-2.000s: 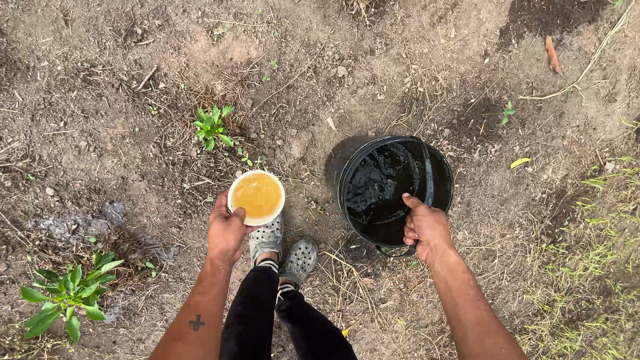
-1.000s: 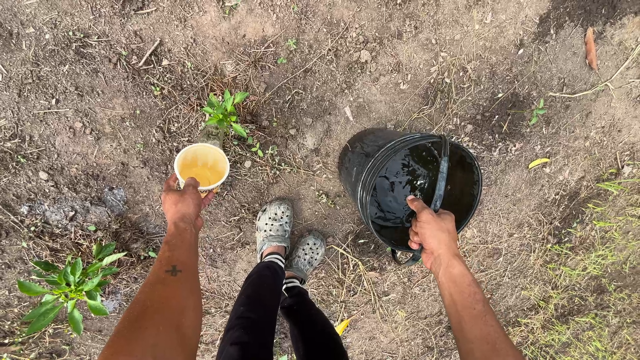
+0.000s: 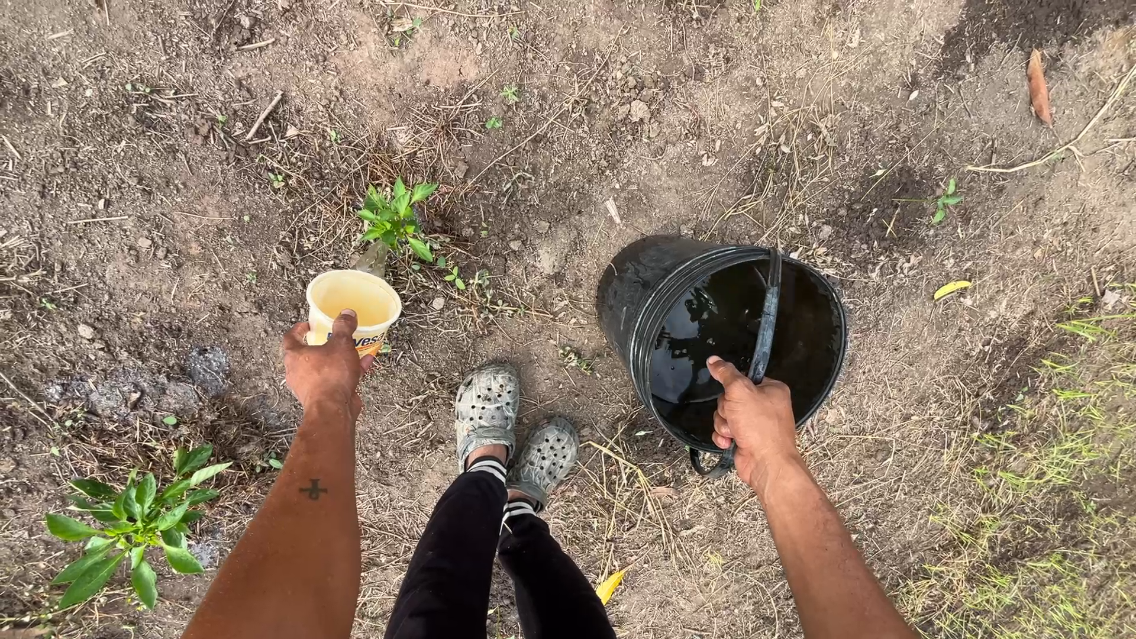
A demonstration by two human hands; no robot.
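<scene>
My left hand (image 3: 327,366) grips a small pale yellow plastic tub (image 3: 355,296), which is tilted away from me. Water runs from its far rim beside a small green plant (image 3: 397,218). My right hand (image 3: 754,417) is closed around the handle (image 3: 767,324) of a black plastic bucket (image 3: 632,302). Dark-looking water with reflections stands in the bucket near its rim. The bucket leans a little, with its mouth toward the right; whether its base touches the ground cannot be told.
My feet in grey clogs (image 3: 486,410) stand between the tub and the bucket. A larger leafy plant (image 3: 133,524) grows at the lower left, and a small seedling (image 3: 946,201) at the right. Grass (image 3: 1056,479) covers the lower right. Dry stalks and leaves lie on bare soil.
The tub, nearly level two seconds ago, has tipped, and water now pours from it. My left hand moved leftward, then closer to the small plant. My right hand keeps hold of the bucket handle.
</scene>
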